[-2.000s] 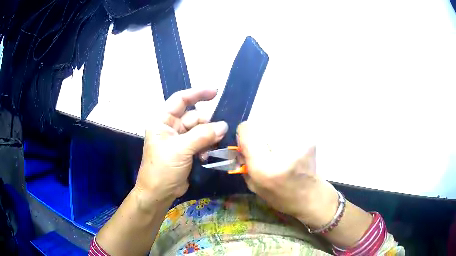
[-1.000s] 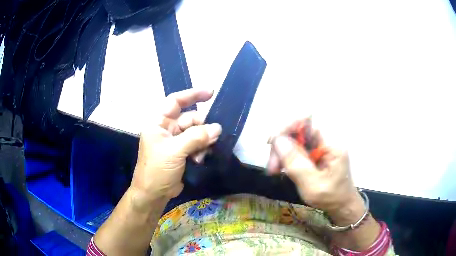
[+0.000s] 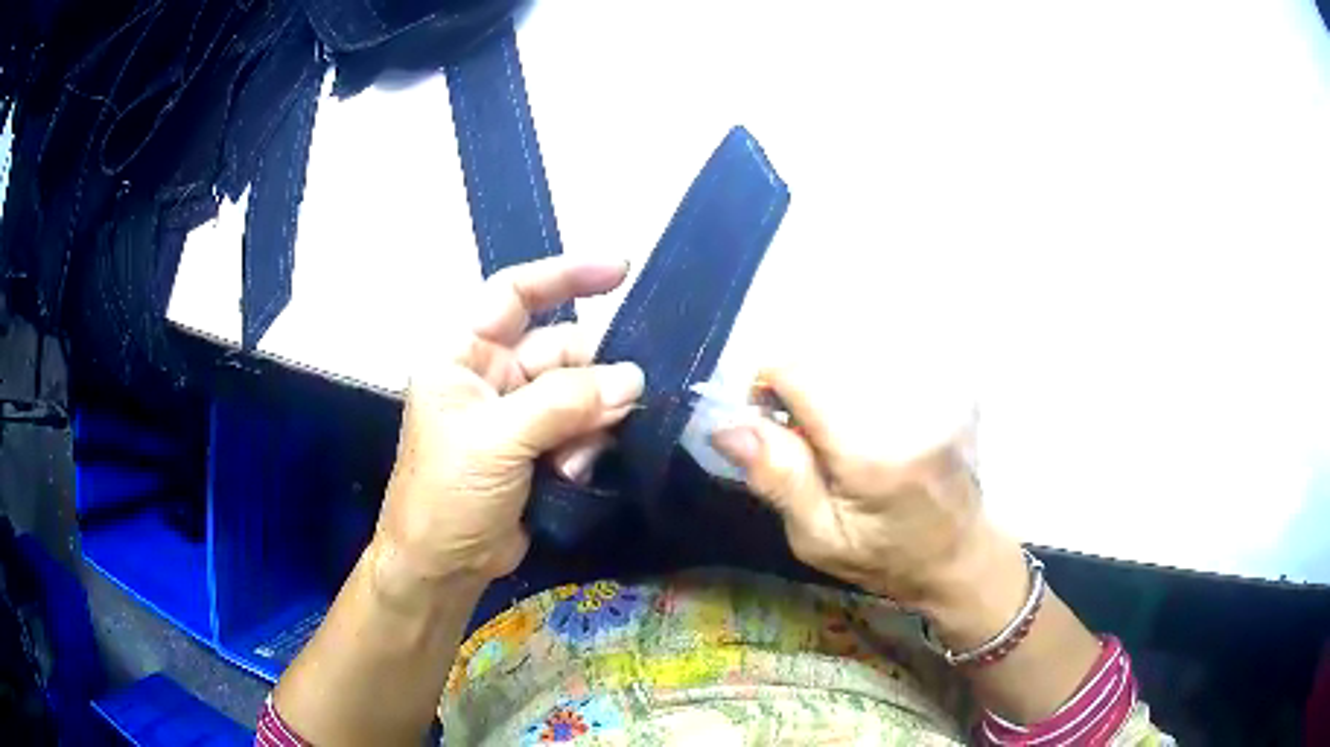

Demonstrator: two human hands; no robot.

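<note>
A dark denim strip (image 3: 697,263) with pale topstitching points up and to the right over the white table, its slanted tip free. My left hand (image 3: 489,416) grips the strip between thumb and fingers near the table's front edge, index finger extended. My right hand (image 3: 875,474) is just right of the strip, holding the thread snips (image 3: 715,426). Their silver blades are blurred and reach the strip's right edge; the handles are mostly hidden in my fingers. The strip's lower part falls into dark shadow toward my lap.
A tangled heap of dark strips (image 3: 146,132) lies at the upper left, ends hanging over the edge of the white table (image 3: 1021,219). Another strip (image 3: 503,161) runs from the heap to behind my left hand. Blue bins (image 3: 139,511) stand below at the left.
My right hand was at the strip, moved away to the right, and is now back with the snips at the strip's right edge. My left hand keeps its grip, with the strip tip slightly shifted.
</note>
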